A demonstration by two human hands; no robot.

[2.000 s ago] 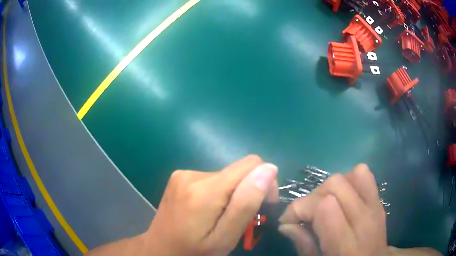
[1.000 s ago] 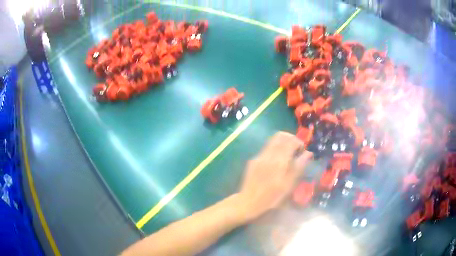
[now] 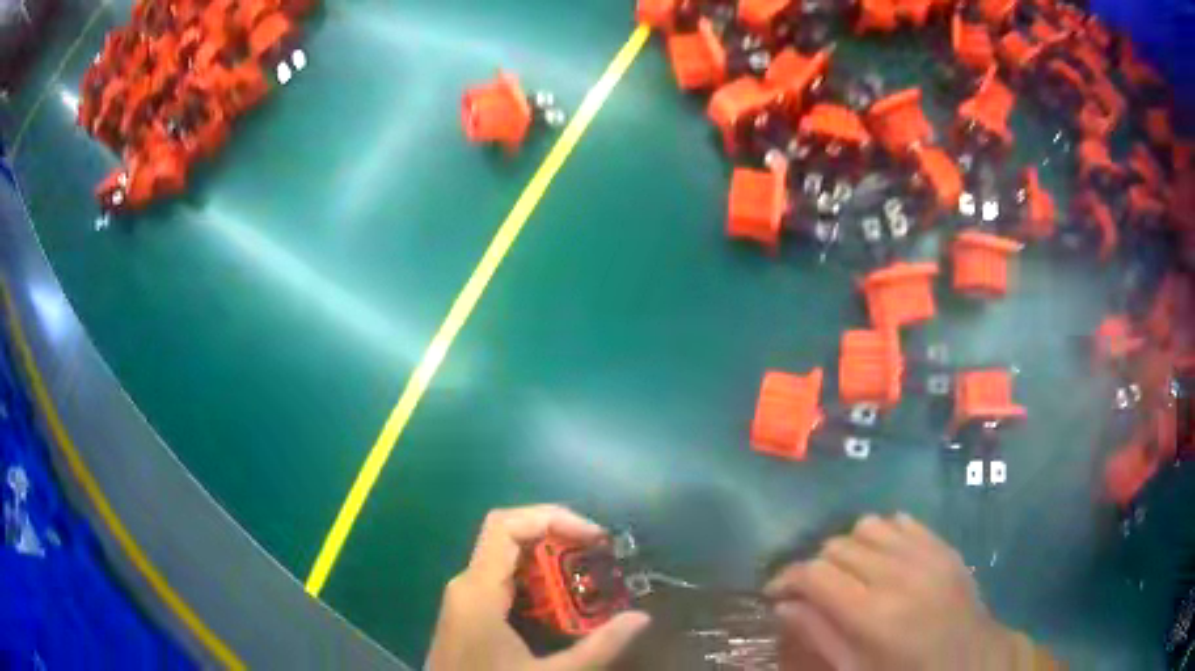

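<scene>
My left hand [image 3: 488, 600], at the bottom centre, grips an orange connector housing [image 3: 561, 590]. Its open face with a dark centre shows, and silver lugs stick out on its right side. My right hand [image 3: 898, 596] is to the right of it, blurred, with fingers curled over a dark area by the thin wires. Whether it holds a wire is hidden. Thin silver terminal leads [image 3: 734, 645] lie between the hands at the bottom edge.
Orange connectors [image 3: 786, 413] lie loose ahead on the right, with a larger heap behind. Another heap [image 3: 177, 98] is far left. One connector [image 3: 495, 110] lies by the yellow tape line [image 3: 433, 354]. A grey strip [image 3: 98, 374] and blue bins [image 3: 39, 524] run along the left.
My left hand has come back from the loose connectors to the bottom centre and now holds a housing. My right hand is in view again. The view has tilted down.
</scene>
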